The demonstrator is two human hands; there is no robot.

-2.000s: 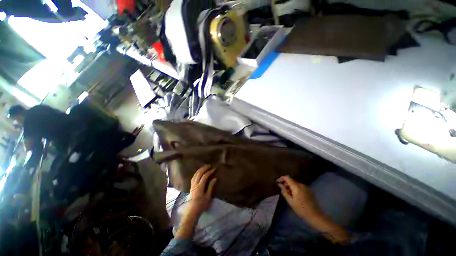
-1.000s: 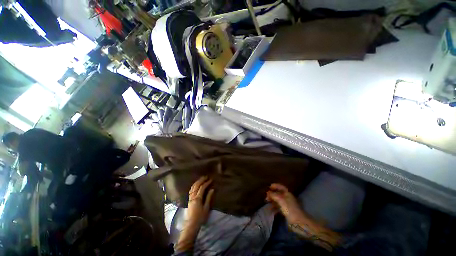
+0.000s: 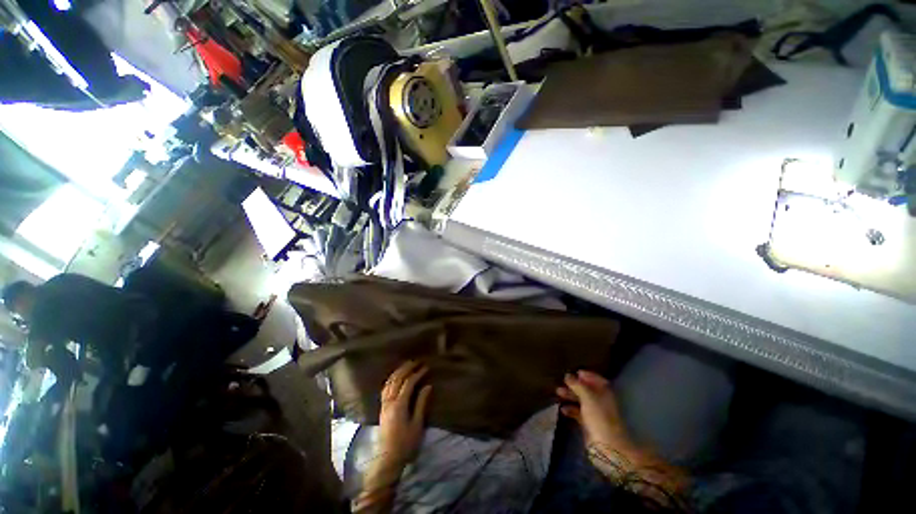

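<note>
The brown garment point(image 3: 472, 361) lies folded in my lap, below the table's front edge. My left hand point(image 3: 404, 407) rests flat on its lower left part with the fingers spread. My right hand point(image 3: 593, 402) is at its lower right edge, thumb and fingertips close together on the cloth's border; whether they pinch it is hard to tell. The needle plate point(image 3: 844, 226) and the white sewing machine head point(image 3: 879, 120) are at the right, away from both hands.
The grey ribbed table edge point(image 3: 643, 301) runs diagonally above my right hand. Brown cut panels point(image 3: 633, 85) lie at the back of the table. A tray point(image 3: 490, 118), yellow disc device point(image 3: 422, 103) and black-and-white roll point(image 3: 336, 95) stand at its left end. A dark-clothed person point(image 3: 85, 321) is at far left.
The view has shifted, showing more of the machine head. My right hand moved left along the cloth edge, then back a little to the right. My left hand stays on the cloth.
</note>
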